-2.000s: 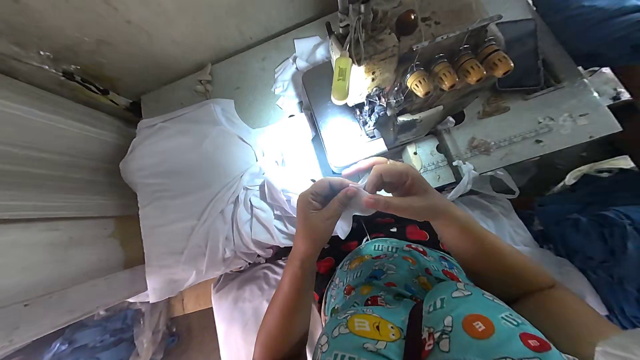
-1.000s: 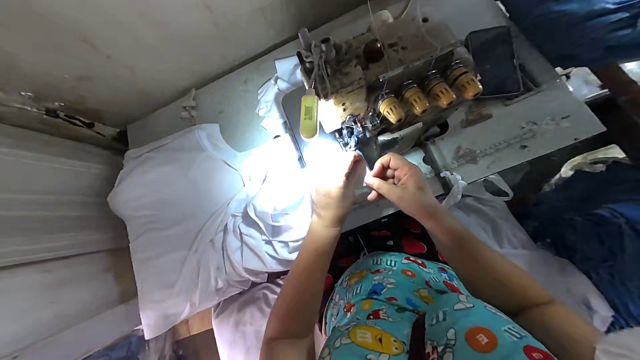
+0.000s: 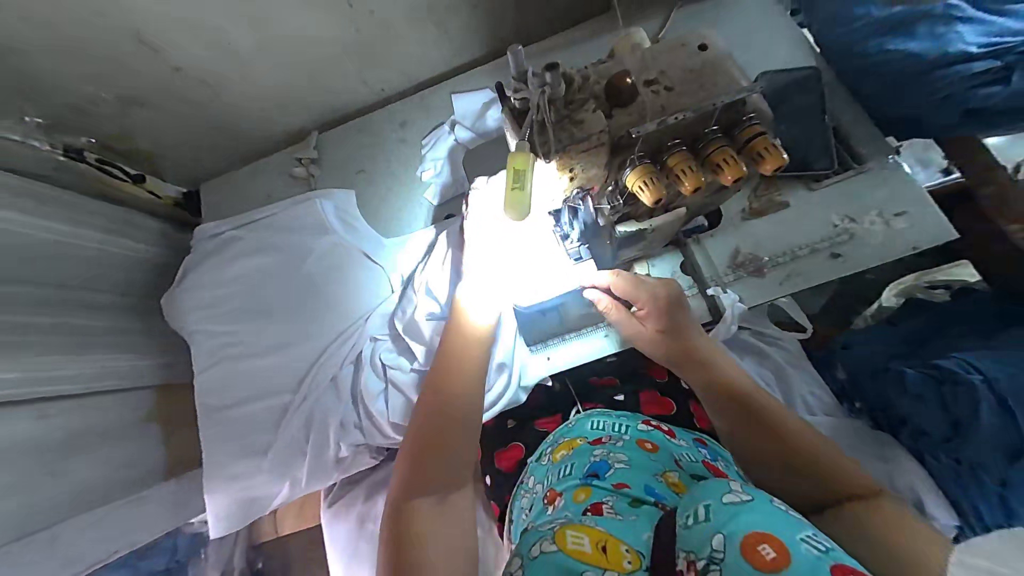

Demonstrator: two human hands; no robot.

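Note:
An overlock sewing machine (image 3: 656,104) with several orange tension dials (image 3: 682,166) stands on the table. Its lamp washes out the area about the presser foot (image 3: 578,228). My left hand (image 3: 500,232) reaches into this glare left of the foot; its fingers and anything in them cannot be made out. My right hand (image 3: 640,308) is just in front of the foot, thumb and forefinger close together at the edge of what looks like pale fabric, mostly lost in the light. White garment pieces (image 3: 280,304) lie on the table to the left, bunched beside my left forearm.
A yellow-green tag (image 3: 519,182) hangs before the machine head. White cloth (image 3: 448,148) lies behind it. A dark flat object (image 3: 798,120) rests on the table at the right. Blue fabric (image 3: 936,392) is piled at the right, and a wall (image 3: 240,56) runs behind the table.
My hands were together over my lap, pinching a small white piece; they have moved up to the machine. My left hand has gone left of the presser foot, apart from my right.

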